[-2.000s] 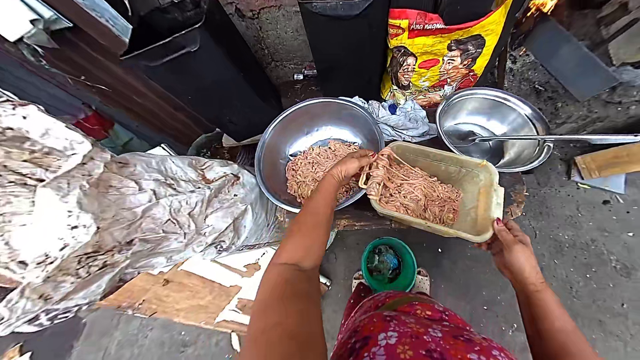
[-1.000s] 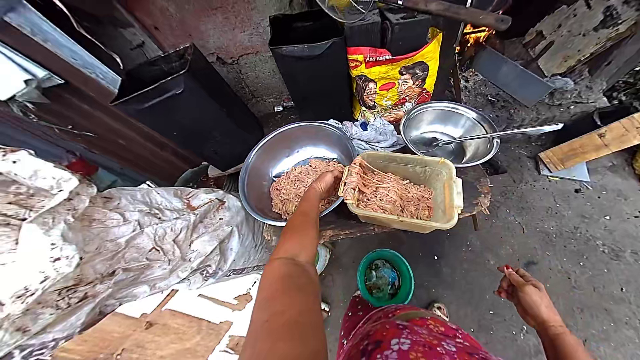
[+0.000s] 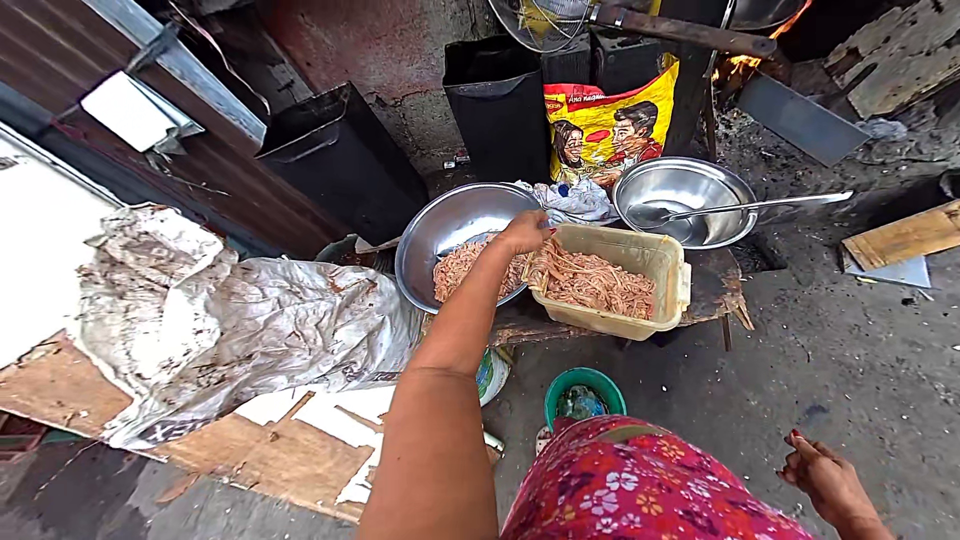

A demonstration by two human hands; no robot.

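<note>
My left hand (image 3: 525,231) is at the upper left corner of a beige plastic container (image 3: 606,324), over the right side of a steel basin (image 3: 420,247); whether its fingers grip the rim is not clear. Pinkish strips that look like raw meat (image 3: 600,289) lie in the container, some hanging at its left edge. A similar heap (image 3: 461,270) lies in the basin, partly covered by my forearm. My right hand (image 3: 825,476) hangs at the lower right, away from the container, holding nothing, its fingers loosely bent.
A steel bowl (image 3: 705,176) with a long-handled ladle (image 3: 780,202) stands behind the container. Behind are a cloth (image 3: 574,201), a yellow printed bag (image 3: 611,135) and dark metal tins (image 3: 499,112). Flames (image 3: 742,61) burn at upper right. A green bucket (image 3: 585,375) stands below.
My right hand has let go of the container's right end and moved down and away. The container now rests beside the basin. My left hand has shifted to the container's upper left corner.
</note>
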